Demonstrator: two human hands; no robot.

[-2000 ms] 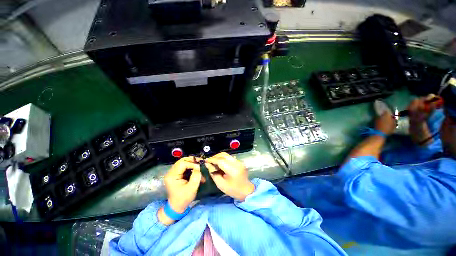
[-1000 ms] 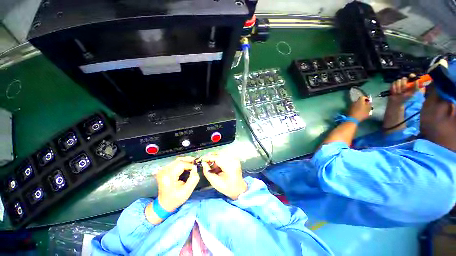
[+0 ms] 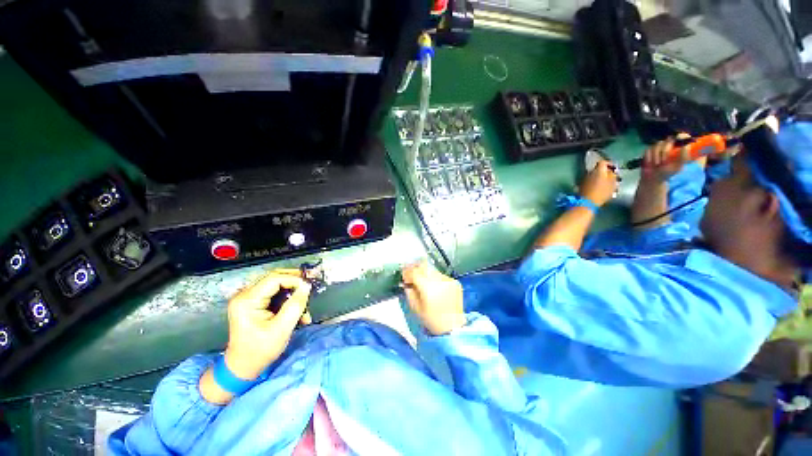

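Observation:
My left hand point(image 3: 265, 319), with a blue wrist band, holds a small black housing point(image 3: 311, 272) between thumb and fingers, just in front of the press. My right hand point(image 3: 434, 297) is apart from it, to the right near the bench edge, with its fingers bent; whether something small is in the fingertips cannot be told. The black press point(image 3: 272, 223) stands ahead, with two red buttons and a white one between them on its front panel.
A black foam tray point(image 3: 56, 258) with round-centred units lies left. A clear blister tray point(image 3: 458, 169) of shiny parts lies right of the press, beside a hose point(image 3: 422, 102). Another foam tray point(image 3: 556, 126) is beyond. A neighbour point(image 3: 623, 303) holds an orange screwdriver point(image 3: 703, 148).
My right hand has left the housing and moved right. My left hand still holds it. The view has shifted, so the press and trays sit further left in the picture.

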